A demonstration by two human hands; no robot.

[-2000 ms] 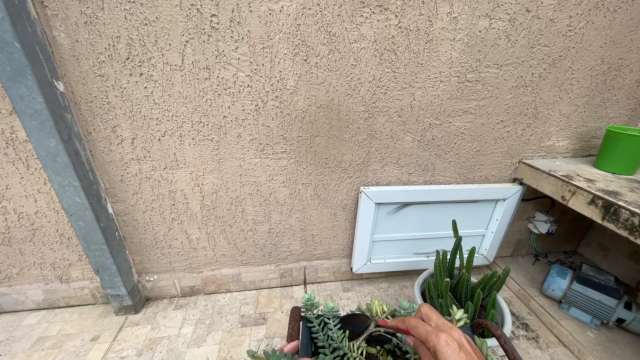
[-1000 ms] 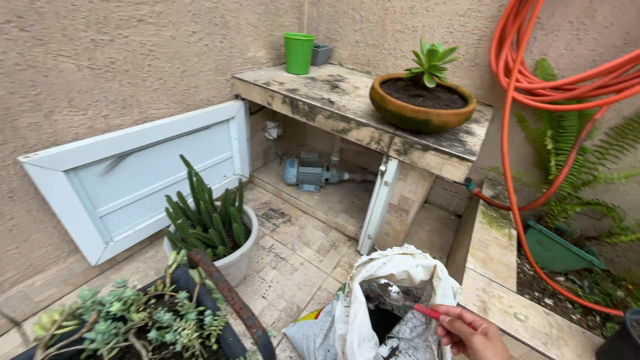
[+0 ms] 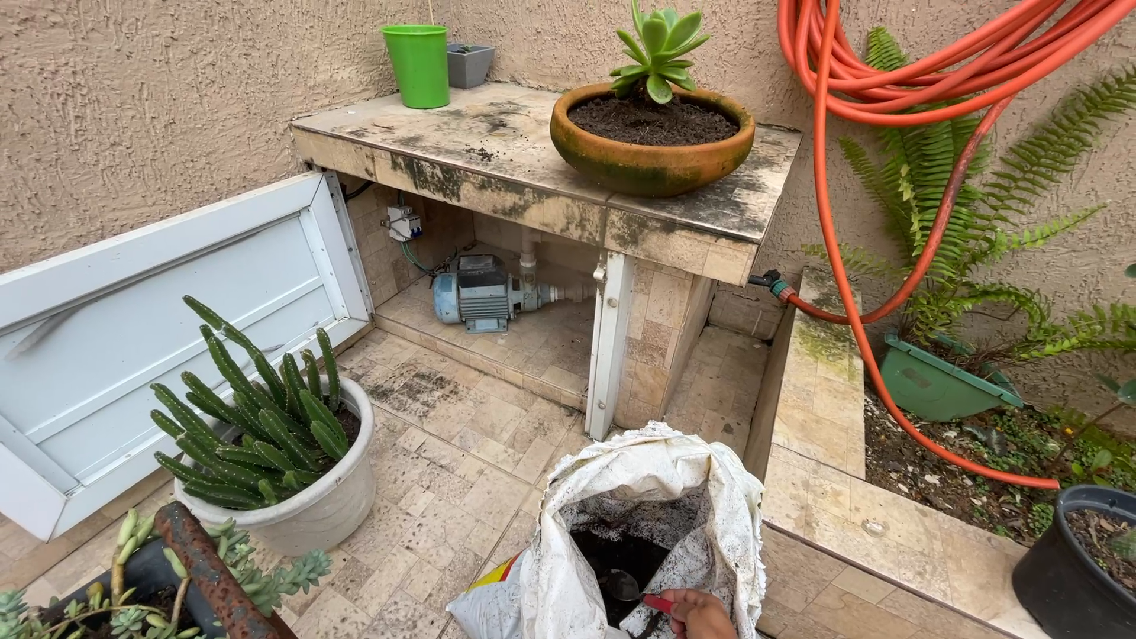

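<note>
My right hand (image 3: pixel 701 614) holds the red handle of a small metal scoop (image 3: pixel 619 585), whose round head is inside an open white woven sack (image 3: pixel 652 466) over dark potting soil (image 3: pixel 621 555). At the lower left is a black planter of trailing succulents (image 3: pixel 129 612), crossed by a rusty metal bar (image 3: pixel 217 568). Between planter and sack stands a white pot (image 3: pixel 342 497) with a columnar cactus (image 3: pixel 266 426). My left hand is outside the view.
A tiled ledge (image 3: pixel 506 133) bears a clay bowl (image 3: pixel 652 164) with a succulent, a green pot (image 3: pixel 417 67) and a grey pot (image 3: pixel 470 65). Below sits a water pump (image 3: pixel 484 295). A white panel door (image 3: pixel 177 328) stands left; an orange hose (image 3: pixel 830 177) hangs right, near a black pot (image 3: pixel 1078 568).
The view has swung right from the wall and planter. My right hand, over the succulents at first, was above the sack with the scoop a second ago and is now lower, at its mouth.
</note>
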